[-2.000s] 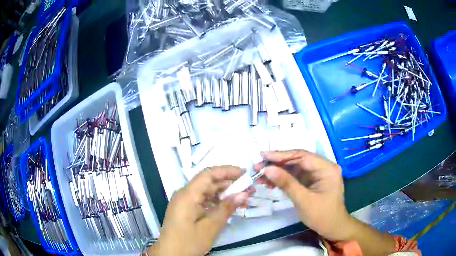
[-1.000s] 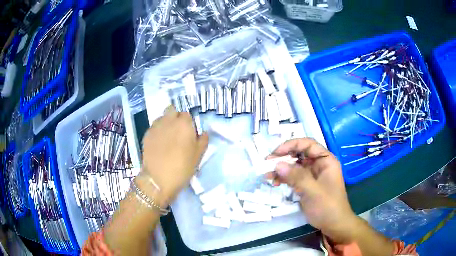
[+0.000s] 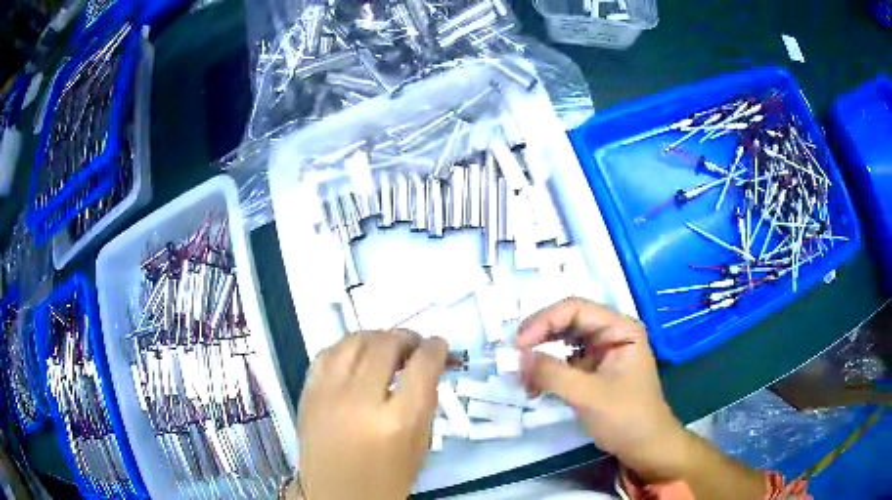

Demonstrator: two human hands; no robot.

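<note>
My right hand (image 3: 597, 386) holds a white sleeve (image 3: 509, 359) between thumb and fingers, with a wired core (image 3: 562, 349) and dark red wire running back through the fingers. My left hand (image 3: 377, 410) is just left of it, fingers curled on a metal tube (image 3: 455, 360) whose dark open end points at the sleeve; most of the tube is hidden. A small gap shows between the two. Both hands are over the near part of the middle white tray (image 3: 293, 244). Loose white sleeves (image 3: 489, 415) lie below the hands, partly hidden.
Silver tubes (image 3: 430, 203) stand in a row in the middle tray. A clear bag of tubes (image 3: 333, 59) lies beyond. The right blue tray (image 3: 636, 244) holds loose cores. The left white tray (image 3: 117, 264) holds assembled units. A small clear box (image 3: 597, 24) is at the far edge.
My left hand has moved from the tube row down and right to beside my right hand, now with a tube. My right hand still holds the sleeve and core, nearly in place.
</note>
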